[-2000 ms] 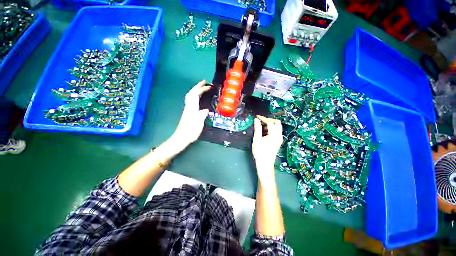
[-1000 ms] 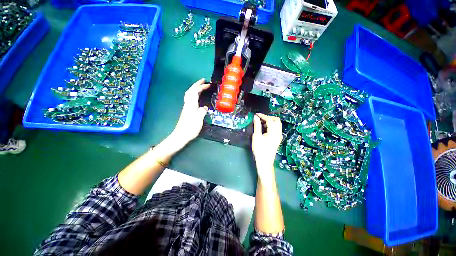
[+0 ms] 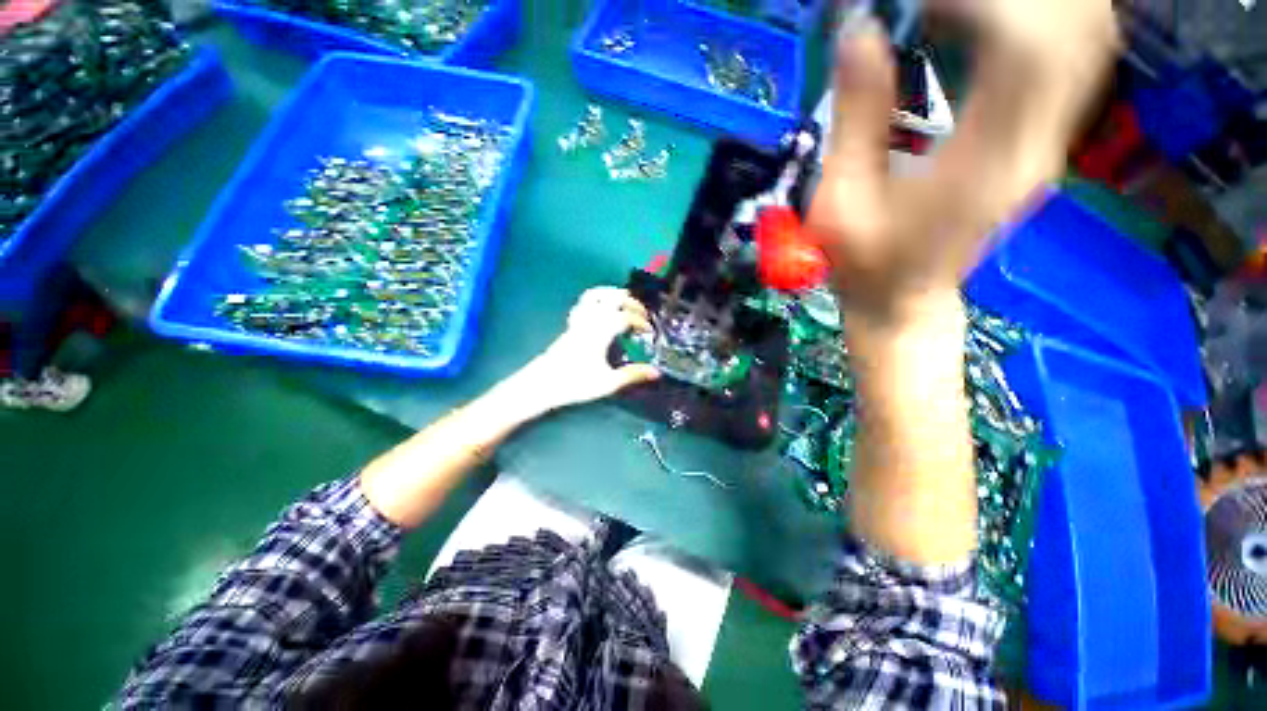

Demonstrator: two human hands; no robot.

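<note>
A green circuit board lies on the front of the black test fixture. My left hand is at the board's left end, with the end between its thumb and fingers. The red clamp handle is raised from the board and partly hidden by my right hand. My right hand is blurred, high and close to the camera, with thumb and fingers apart. Whether it touches the handle cannot be told.
A large blue tray of boards stands left. A heap of boards lies right, partly behind my right forearm. Two blue trays stand beyond it. A few boards lie behind the fixture. A pale wire lies in front.
My right hand has left the board's right side and risen up and right. The red handle has swung up off the board. My left hand stays at the board. The view has shifted.
</note>
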